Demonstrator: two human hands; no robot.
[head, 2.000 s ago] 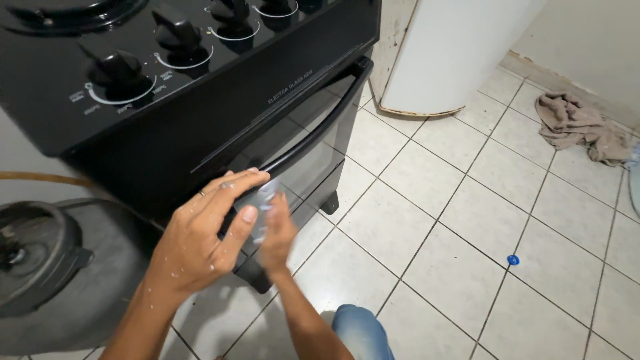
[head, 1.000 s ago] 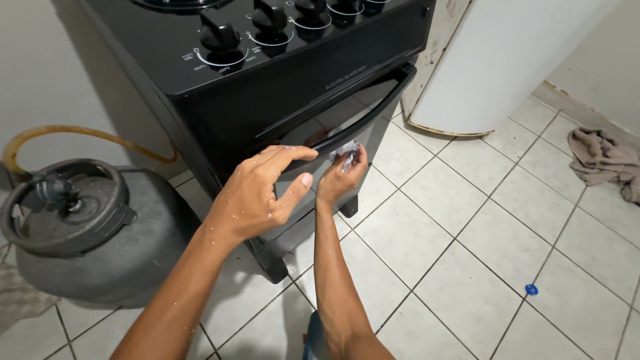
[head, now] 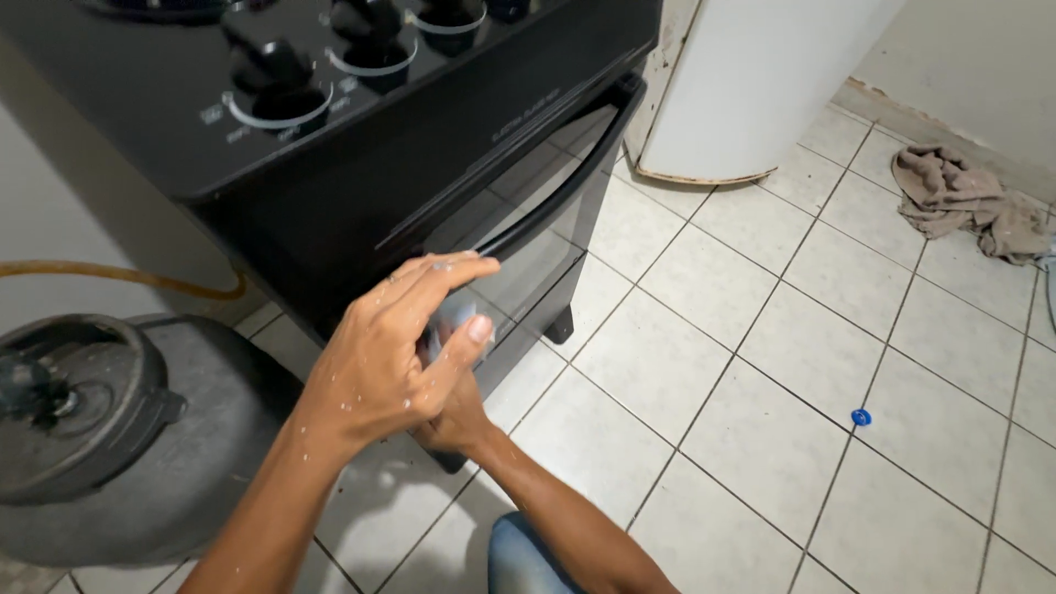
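My left hand [head: 392, 346], flecked with white droplets, has its fingertips against the left end of the black oven door handle [head: 569, 186], thumb spread away from them. Behind and below it is my right hand [head: 458, 421], partly hidden, with a blurred, crumpled pale wad [head: 454, 322] at its fingers, close to the glass oven door [head: 540, 256]. The wad's material is unclear. The black stove [head: 330, 181] has knobs along its top front edge.
A dark gas cylinder [head: 190, 437] with a yellow hose [head: 165, 276] stands left of the stove. Behind at right is a white appliance [head: 742, 82]. A brown cloth [head: 949, 198] and a small blue cap [head: 860, 417] lie on the tiled floor [head: 742, 478].
My right hand, farther right along the oven door and clear of my left hand one second ago, is now behind and below it with the wad. The view has shifted.
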